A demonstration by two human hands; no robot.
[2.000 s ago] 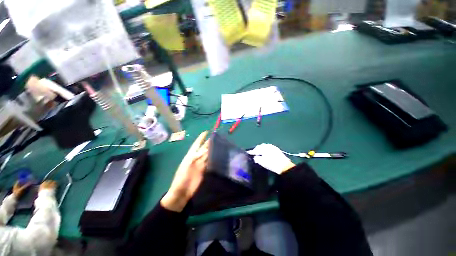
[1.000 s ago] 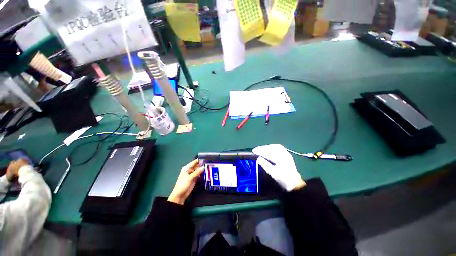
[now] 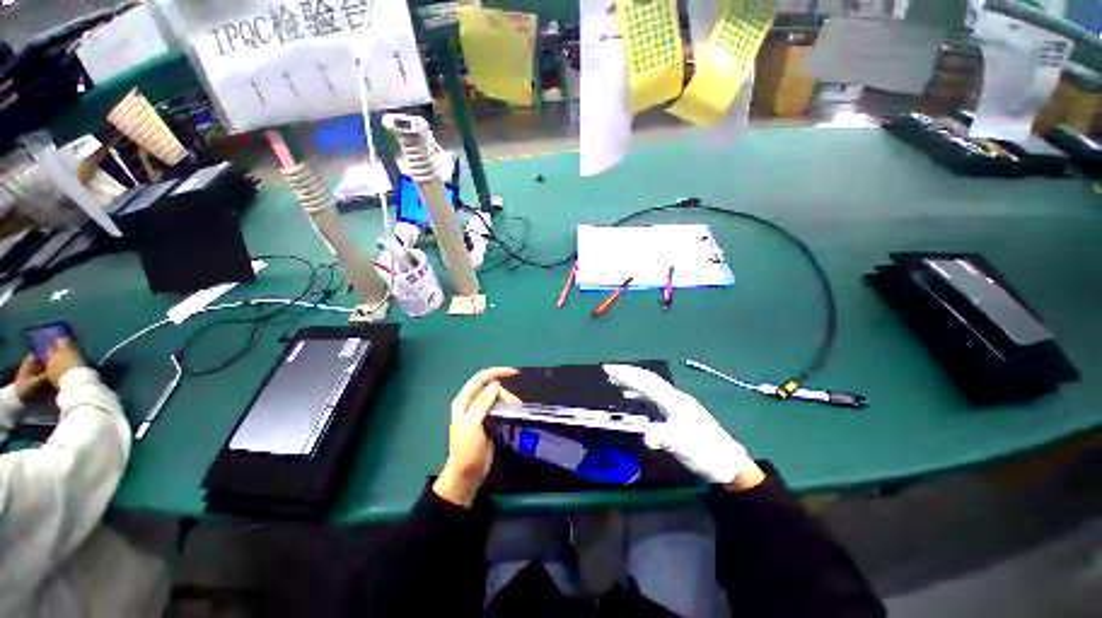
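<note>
A mini laptop is held between both hands above a black foam pad, near the bench's front edge. Its lit screen shows blue and white and is tilted, with the silver edge facing up. My left hand, bare, grips the laptop's left end. My right hand, in a white glove, grips its right end. The fingers under the device are hidden.
Closed silver laptops lie on black pads at left and right. Behind are a clipboard, red pens, a pen cup and a black cable. Another person's sleeve is at far left.
The laptop was first tilted with its left end raised, then lay level with the screen facing up. Now it is tipped, its silver edge showing. Both hands still hold it, and the view has shifted.
</note>
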